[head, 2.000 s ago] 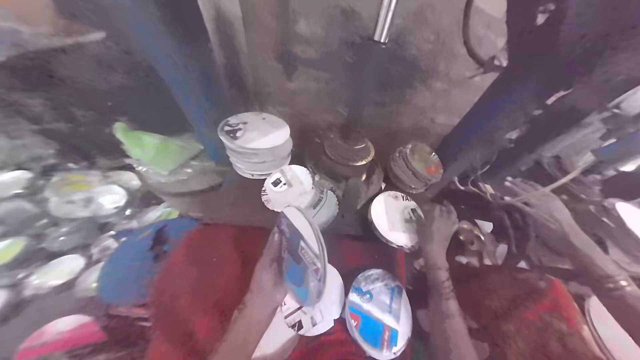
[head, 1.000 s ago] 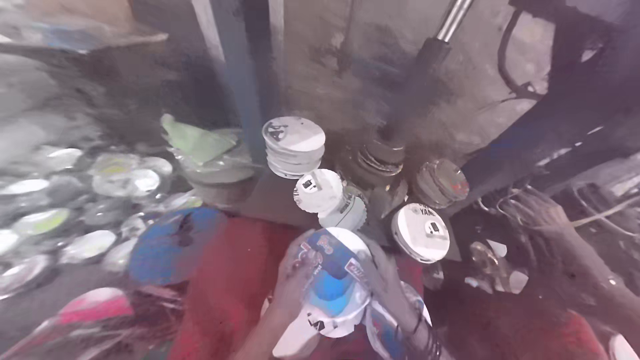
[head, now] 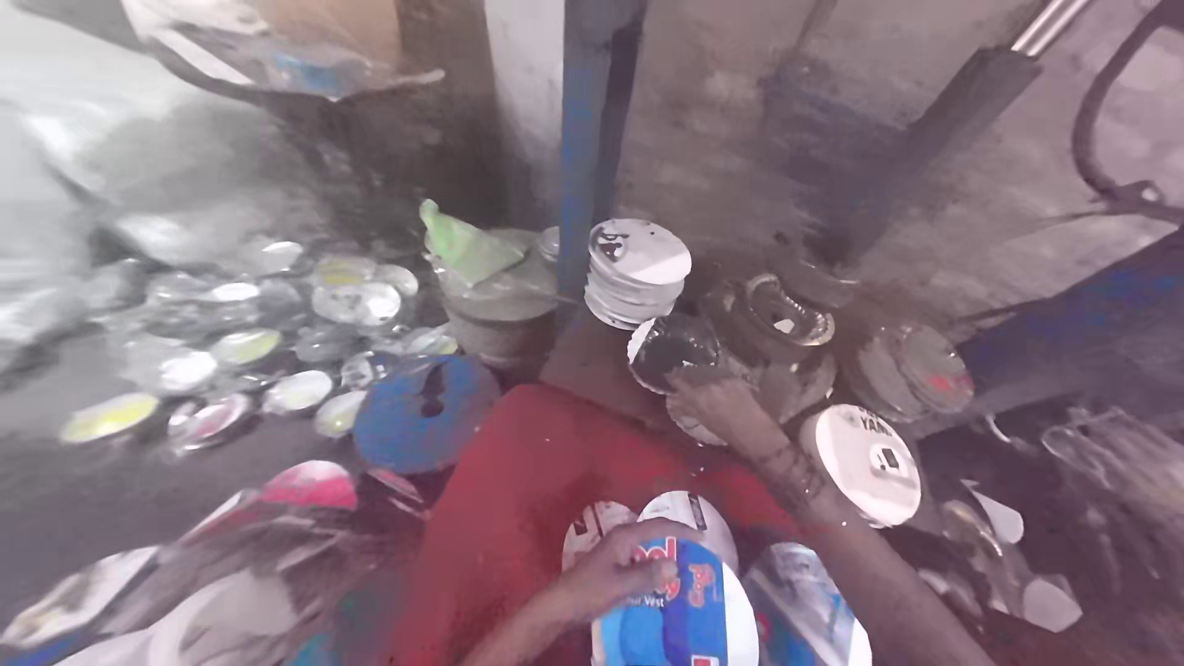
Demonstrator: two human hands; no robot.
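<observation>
Near the bottom centre, my left hand (head: 622, 569) grips the edge of a blue printed card disc (head: 689, 615) above my lap. White discs (head: 694, 523) lie just behind it, and another printed disc (head: 805, 601) rests to its right. My right hand (head: 717, 402) reaches forward to a dark round piece with a crinkled silvery rim (head: 673, 351), its fingers at the near edge; whether they grip it is unclear. Behind stands a stack of white discs (head: 638, 273). A white disc with black print (head: 868, 465) lies right of my right forearm.
Many shiny round pieces (head: 296, 391) spread over the left floor. A blue disc (head: 425, 413) lies beside a pot with green cloth (head: 499, 314). More round stacks (head: 911, 370) stand at right, under a metal cylinder (head: 980, 92). Another person's hand (head: 1101, 444) is blurred at far right.
My right hand has left the disc over my lap and reached forward to the small pile. The white disc on top of that pile no longer shows there. My left hand still holds a blue printed disc.
</observation>
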